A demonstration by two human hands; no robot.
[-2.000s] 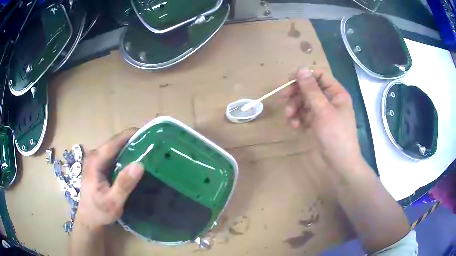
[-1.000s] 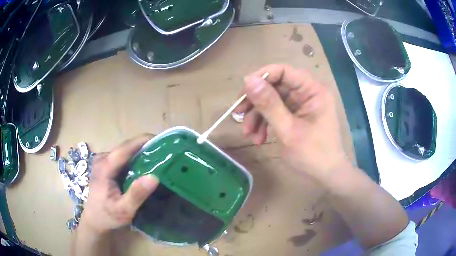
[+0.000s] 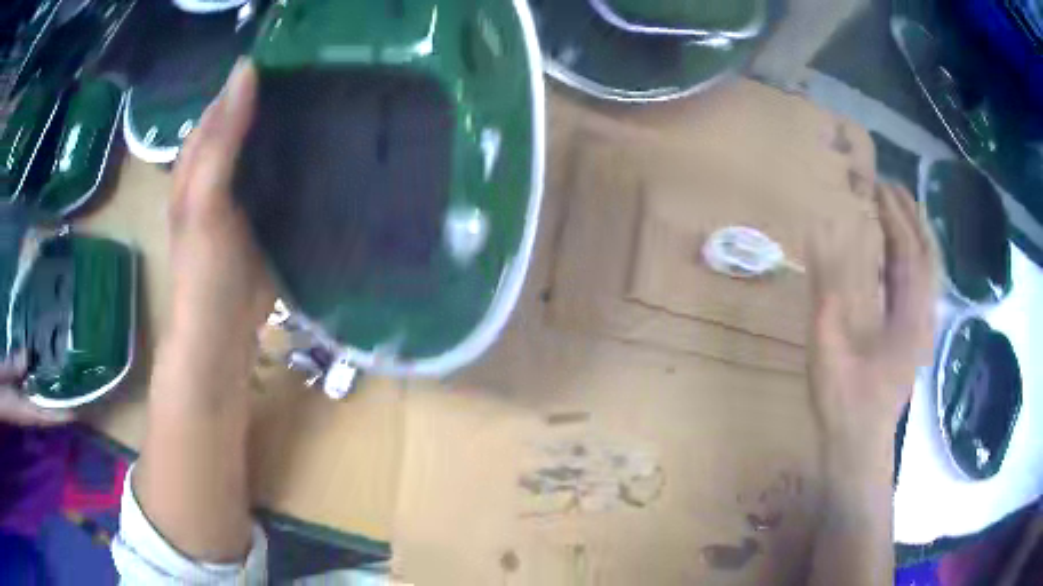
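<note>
My left hand grips the glossy green cover by its left edge and holds it raised, close to the camera, at the upper left. The cover has a blackish panel and a silver-white rim. My right hand is blurred over the right part of the cardboard, beside the small white dish. A short piece of the swab shows between dish and fingers; whether the fingers still hold it cannot be told. Loose silver fittings lie below the cover, partly hidden by it.
Brown cardboard covers the bench. Other green covers stand at the far side and left. Two covers, one of them here, lie at right by the white sheet. At far left another person's hand is at a smaller green cover.
The held cover has moved up and closer to the camera. My right hand has moved from the cover's rim back right to the dish. The view has shifted left, showing another person's hand.
</note>
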